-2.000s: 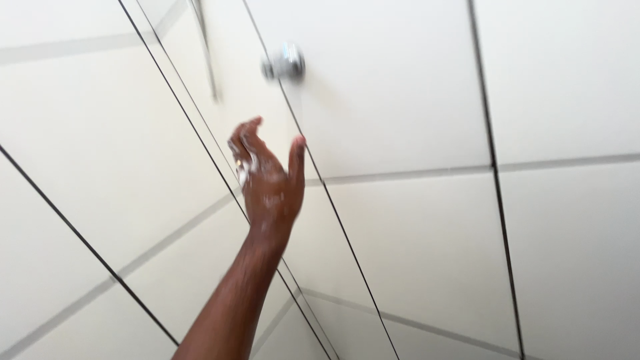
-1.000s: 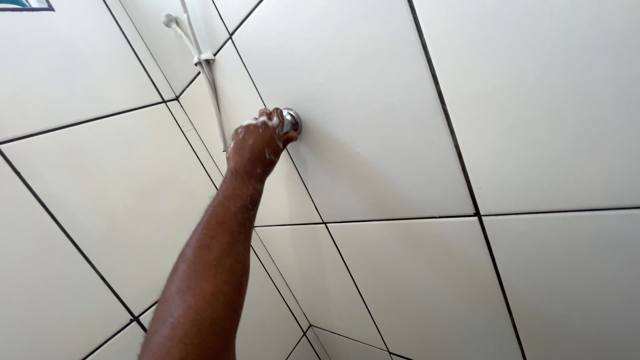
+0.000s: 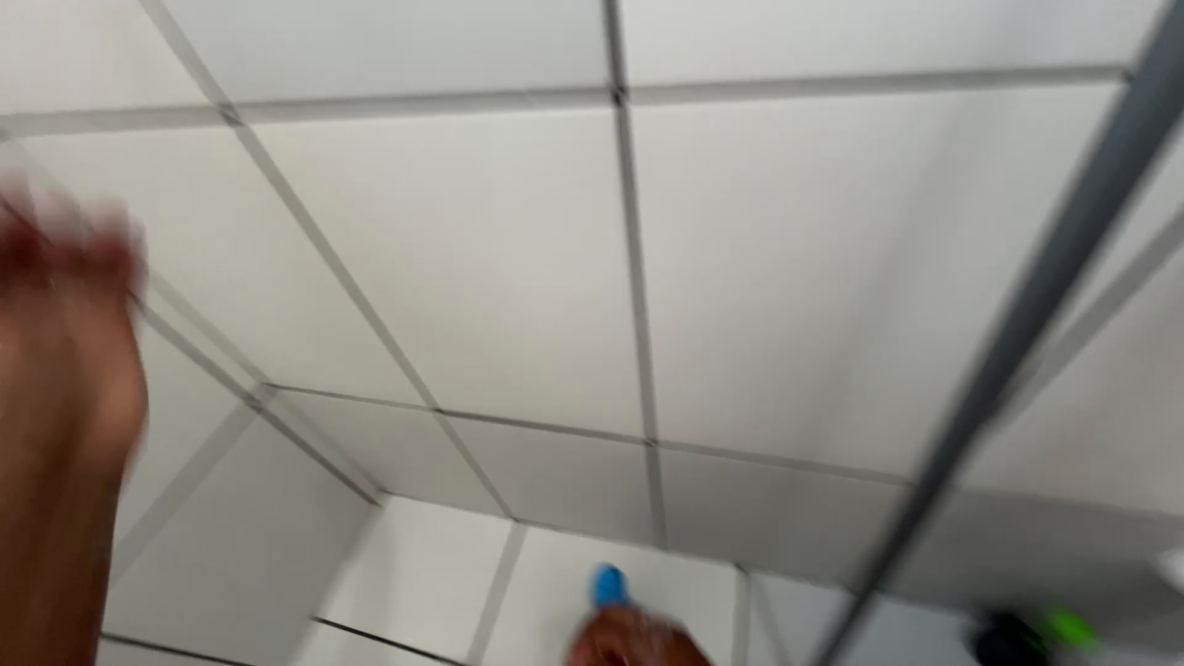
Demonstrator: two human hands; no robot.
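At the left edge, my left hand (image 3: 69, 250) is raised close to the camera and strongly blurred. Its fingers look bent, nothing can be made out in them, and part of the hand is cut off by the frame. White tiled wall (image 3: 444, 250) lies behind it. Low in the middle, my right hand (image 3: 638, 638) shows only in part, with some wet or whitish shine on the skin. Just beyond it is a small rounded blue object (image 3: 609, 585), seen against the pale floor; whether the hand touches it cannot be told.
A dark grey bar (image 3: 1027, 324) slants across the right side. At the bottom right, a blurred black object (image 3: 1004, 638) lies beside a bright green one (image 3: 1071, 629). The wall corner meets the tiled floor (image 3: 425, 564) at the lower left.
My left hand, earlier on the round chrome wall knob, is now away from it at the left edge. My right hand has come into view. The view has swung far, and the knob is out of frame.
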